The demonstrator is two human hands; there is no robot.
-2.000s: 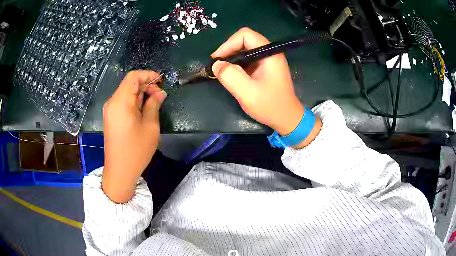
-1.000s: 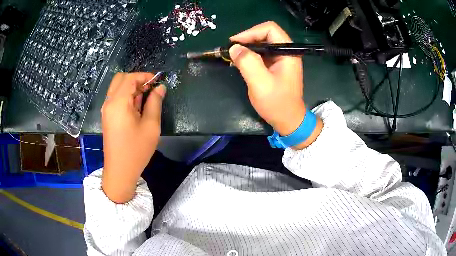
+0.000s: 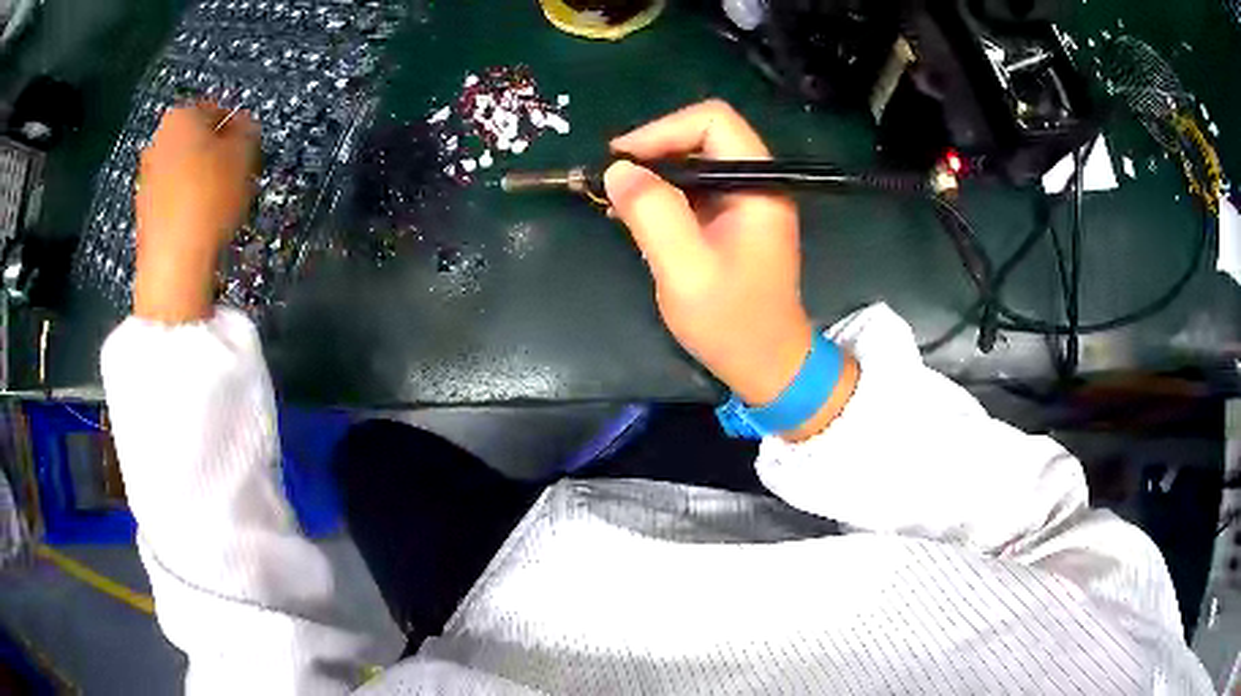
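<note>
My right hand (image 3: 721, 258) holds the black soldering iron (image 3: 776, 174) like a pen, its metal barrel pointing left above the mat and touching nothing that I can see. My left hand (image 3: 197, 190) is over the clear blister tray (image 3: 293, 82) at the left, fingers curled. A thin bright strand (image 3: 227, 120) shows at its fingertips, which looks like solder wire. Whether the fingers also hold a module is hidden. The tray's pockets hold bluish-dark modules. A pile of small black components (image 3: 395, 190) lies beside the tray.
White-and-red components (image 3: 504, 109) lie beyond the black pile. A yellow-rimmed tub (image 3: 603, 19) is at the far edge. The black soldering station (image 3: 1000, 95) with a red light and looping cables stands at right, near a yellow wire bundle (image 3: 1198, 163). The bench's front edge (image 3: 544, 403) runs below my hands.
My left hand has moved left from beside the black pile to over the tray. The iron has shifted slightly toward me and left. The view has shifted, and the tub now shows.
</note>
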